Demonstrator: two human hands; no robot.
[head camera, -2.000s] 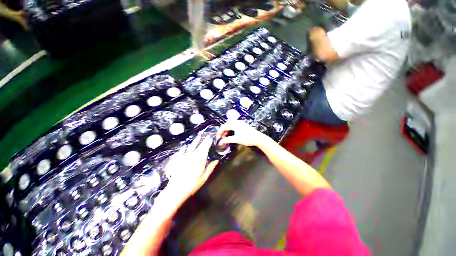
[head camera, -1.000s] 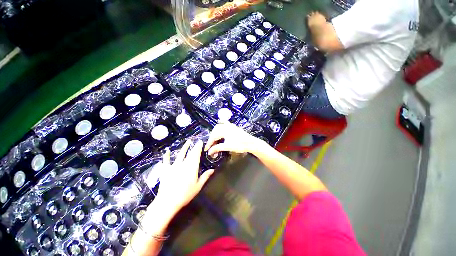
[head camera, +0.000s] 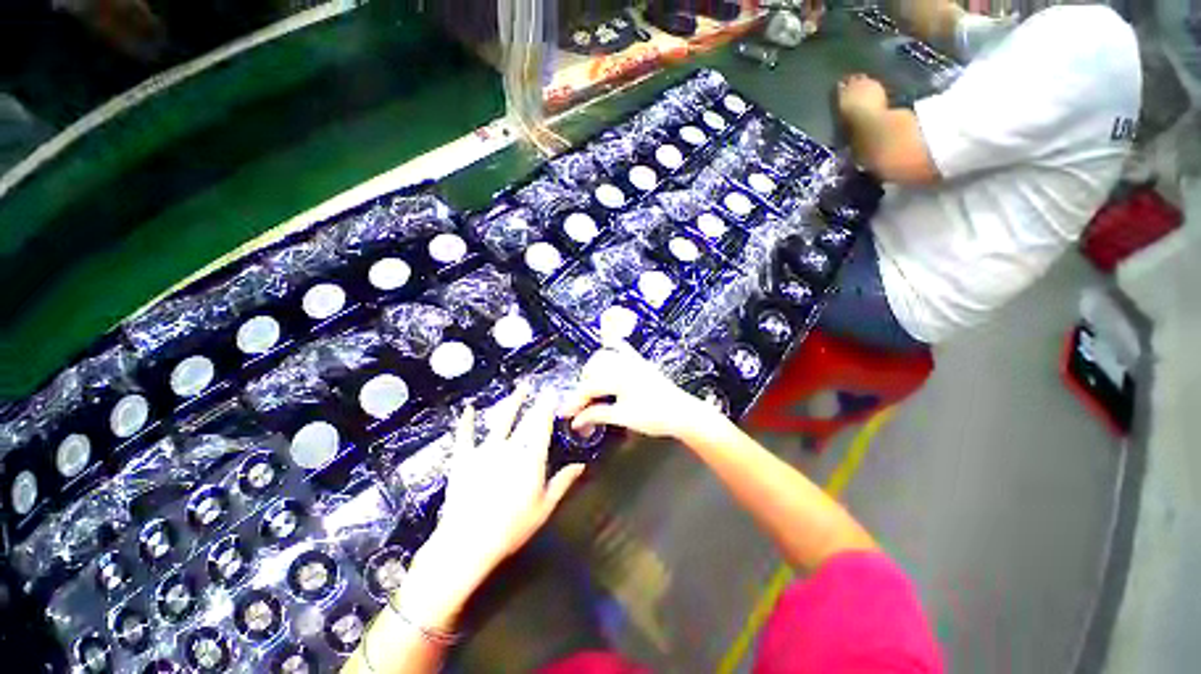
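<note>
Two black trays (head camera: 211, 419) lie end to end, with rows of pale round-faced units (head camera: 385, 396) and crumpled clear film (head camera: 310, 383) between the rows. A clear parts sheet (head camera: 198, 595) with dark ringed parts lies over the near left part. My left hand (head camera: 490, 490) rests flat on the near edge of the left tray, fingers spread; whether it holds anything is unclear. My right hand (head camera: 630, 395) has its fingertips bent onto a small dark round part (head camera: 587, 428) at the tray's near edge, where the trays meet. The fingertips partly hide it.
A person in a white shirt (head camera: 1021, 171) sits on a red stool (head camera: 843, 382) at the right, beside the right tray's end. A green surface (head camera: 264, 145) with a pale edge strip lies behind the trays. A red crate (head camera: 1101, 369) stands on the floor at far right.
The view has shifted slightly. My right hand stays at the small round part near the tray's edge. My left hand remains spread on the tray. The seated person's arms have moved slightly.
</note>
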